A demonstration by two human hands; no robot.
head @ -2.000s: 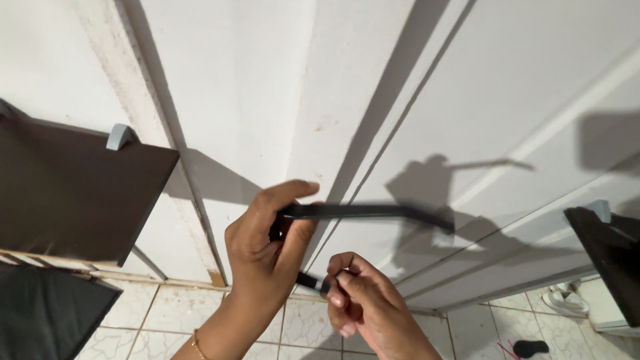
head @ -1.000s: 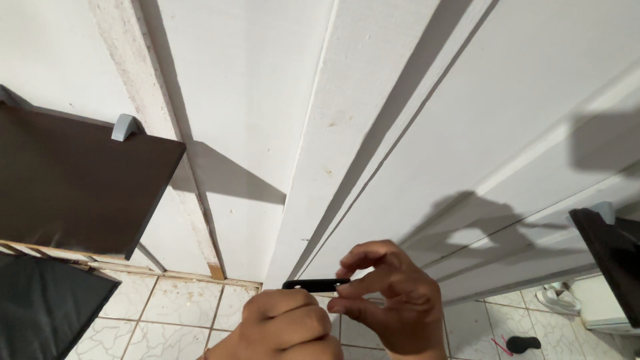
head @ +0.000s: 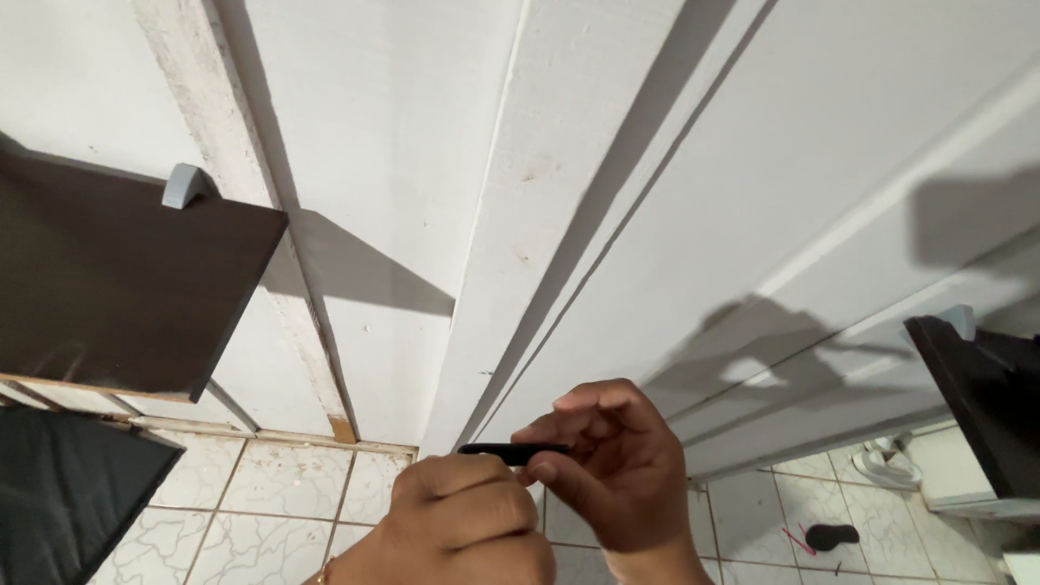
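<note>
My left hand [head: 471,520], with a thin bracelet at the wrist, is closed in a fist at the bottom middle and covers part of a slim black object [head: 513,452]. The far end of this object lies between the thumb and fingers of my right hand [head: 621,471], just to the right. Both hands meet low in front of a white wooden post [head: 528,203]. The object's exact kind is unclear, since much of it is hidden by my fingers.
A dark brown shelf [head: 130,276] on a grey bracket [head: 184,185] juts in at left, above a black surface [head: 73,487]. Another dark shelf [head: 975,406] stands at right. On the tiled floor lie a black flip-flop [head: 832,536] and white shoes [head: 886,465].
Two seconds ago my left hand held a long black bar upright of the fist, extending right; that length no longer shows. Both hands have come together lower in view, around the black object.
</note>
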